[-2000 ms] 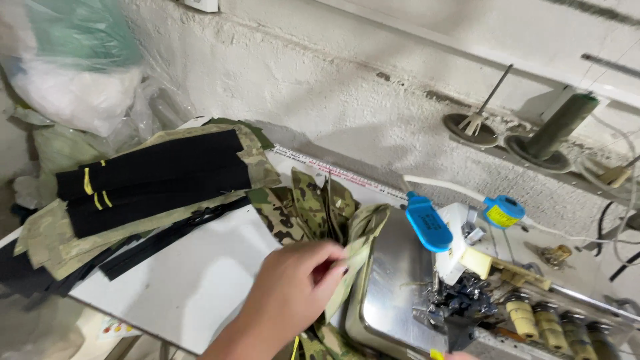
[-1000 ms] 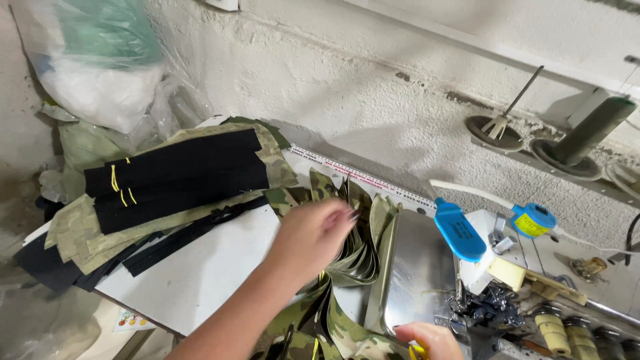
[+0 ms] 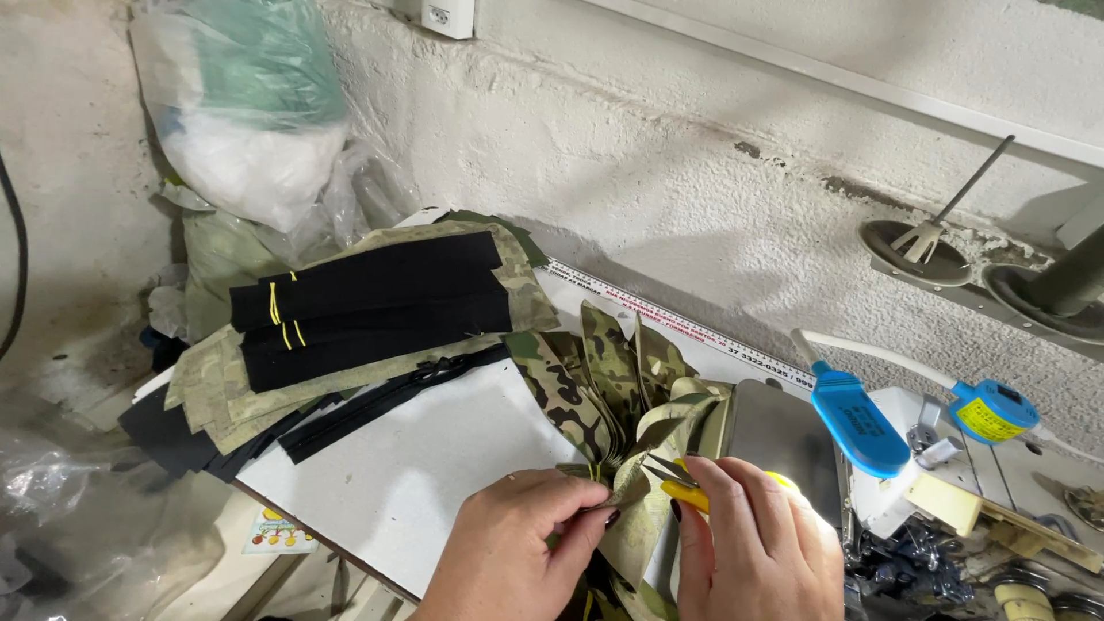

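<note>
My left hand [image 3: 526, 539] pinches the edge of a camouflage fabric piece [image 3: 628, 487] between thumb and fingertips. Close on its right, my right hand [image 3: 755, 535] holds yellow-handled thread snips [image 3: 686, 493], with their blades apart and pointing at the fabric. A fanned bunch of camouflage pieces [image 3: 569, 405] stands behind both hands, with yellow thread near its base. More camouflage cloth hangs below, partly hidden by the hands. To the left lie black fabric strips [image 3: 379, 302] tied with yellow thread, on top of lighter camouflage pieces [image 3: 207, 388].
A printed measuring tape [image 3: 673, 319] runs along the back edge of the white table [image 3: 414, 483]. At right are a metal plate [image 3: 780, 440], a blue lamp-like device [image 3: 858, 423] and sewing machine parts. Thread stands [image 3: 918, 250] are by the wall; plastic bags [image 3: 250, 129] sit at left.
My left hand has come down from the top of the fanned fabric to its base. My right hand has moved up beside it, bringing the snips close to the cloth.
</note>
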